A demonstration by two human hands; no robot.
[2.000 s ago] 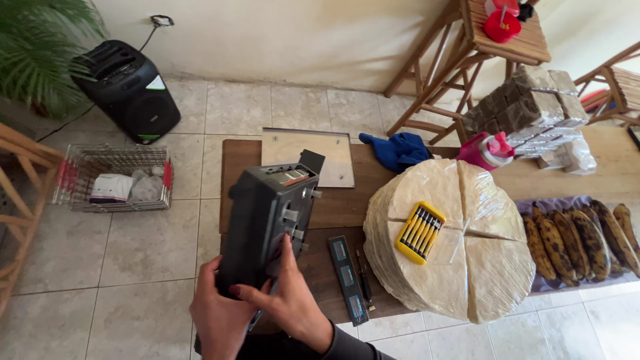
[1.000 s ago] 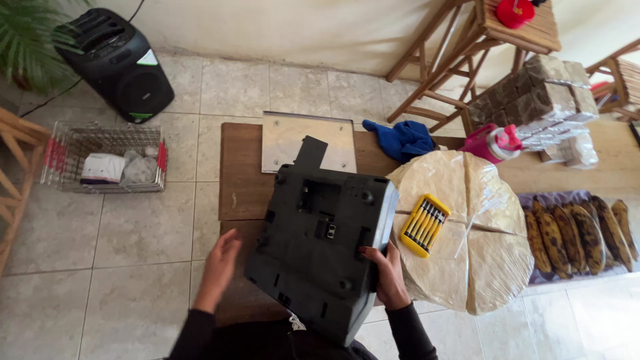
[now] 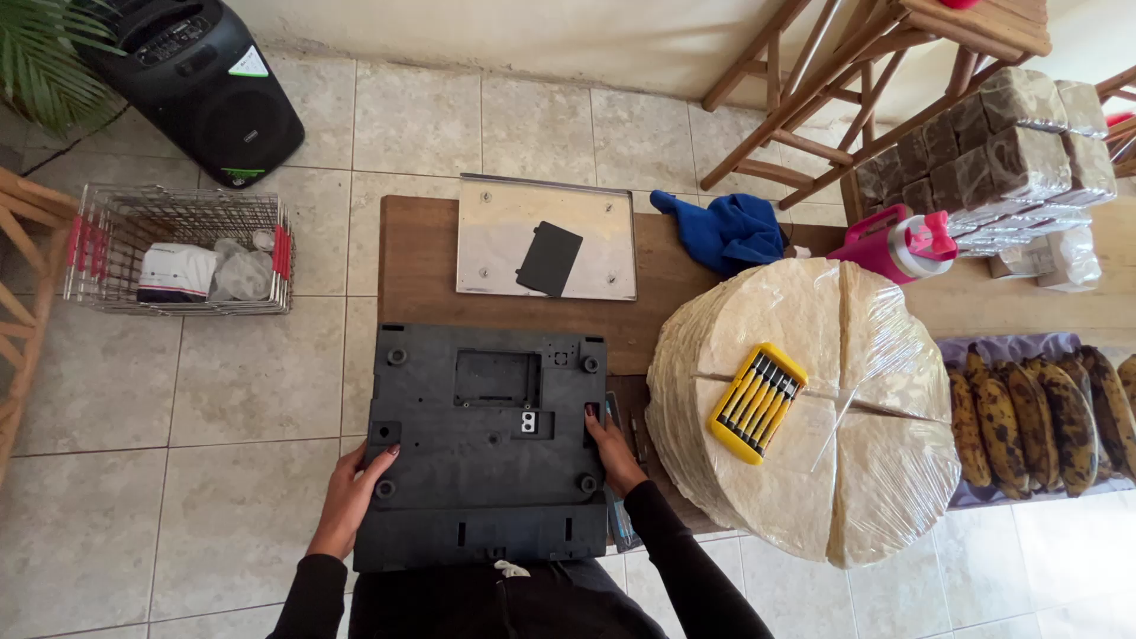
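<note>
A black plastic device housing [image 3: 484,453] lies with its underside up, showing round feet, screw holes and a rectangular recess. My left hand [image 3: 355,497] grips its left edge, thumb on top. On the right edge rests my right hand [image 3: 614,450], fingers over the rim. Beyond the housing a metal plate [image 3: 497,240] lies on the wooden table, with a small black cover [image 3: 550,258] on it. A yellow case of precision screwdrivers [image 3: 759,404] sits on a stack of wrapped flatbreads [image 3: 781,311]. A flat dark item is partly hidden behind my right wrist.
A blue cloth [image 3: 729,232] and a pink tumbler [image 3: 892,244] are at the table's back. Plantains [image 3: 1007,426] and wrapped brown blocks [image 3: 1025,169] stand right. On the floor at left are a wire basket [image 3: 177,306] and a black speaker [image 3: 235,124]; a wooden stool [image 3: 808,138] stands behind.
The housing has been turned from upright to underside up and lowered flat. My left hand, off it a second ago, holds its left edge. The small black cover now shows whole on the plate.
</note>
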